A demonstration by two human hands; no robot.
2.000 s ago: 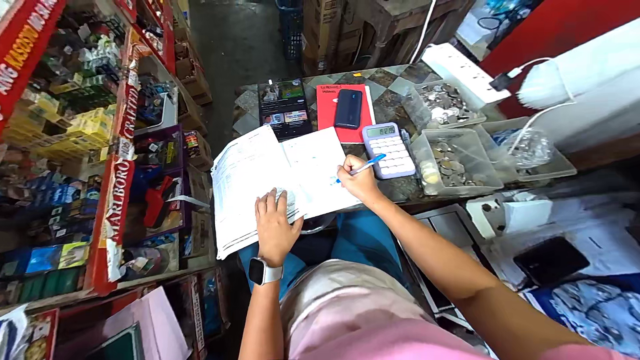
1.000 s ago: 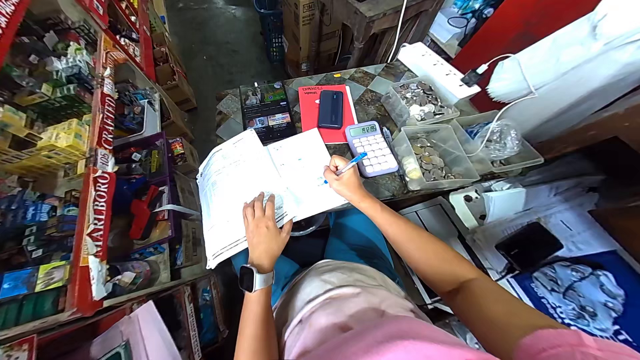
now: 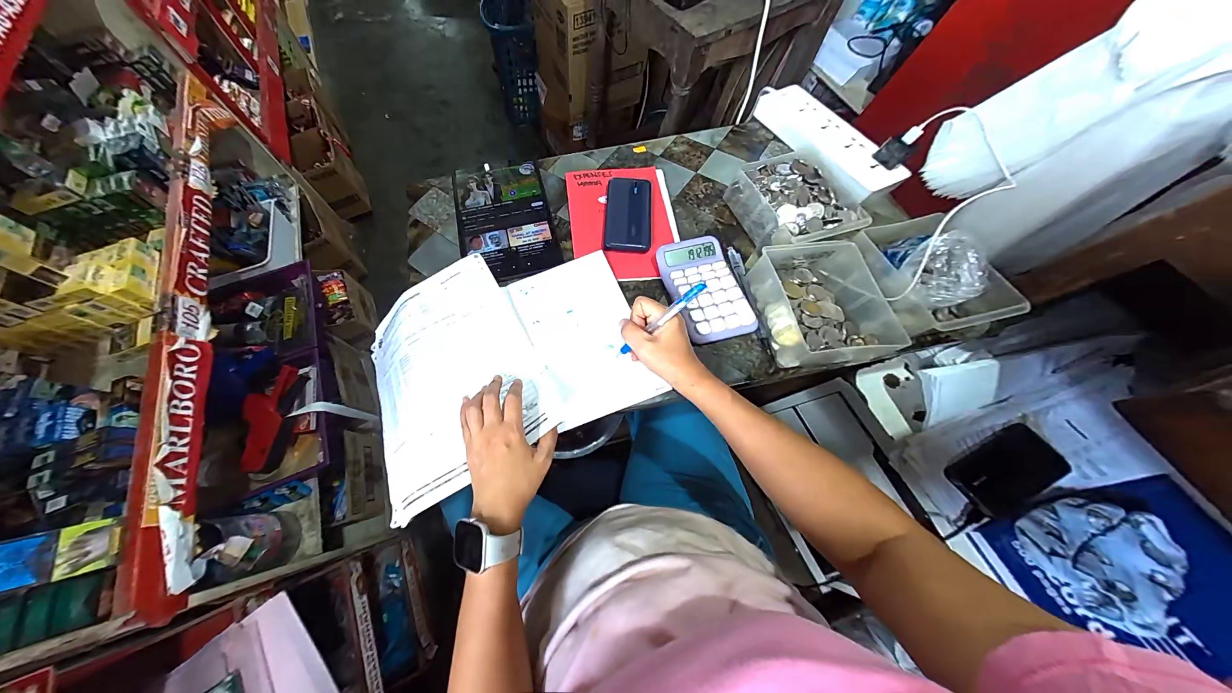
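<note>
An open notebook [image 3: 587,337] with writing on its pages lies partly on the tiled table and partly over my lap. My left hand [image 3: 502,448] rests flat on its left page, fingers apart, a smartwatch on the wrist. On the right page, my right hand [image 3: 662,342] grips a blue pen [image 3: 678,310], its tip at the paper. Beside that hand is a lilac calculator [image 3: 708,289] with digits on its display. Beyond the notebook, a dark phone [image 3: 628,214] lies on a red notebook [image 3: 589,217], and a tablet [image 3: 507,221] with a lit screen lies to their left.
Plastic containers of coins [image 3: 895,345] stand at the table's right, near a white power strip [image 3: 830,140] with a plugged-in cable. Shelves of packaged goods [image 3: 106,279] rise close on the left. Papers and a black device [image 3: 1009,469] lie at the lower right.
</note>
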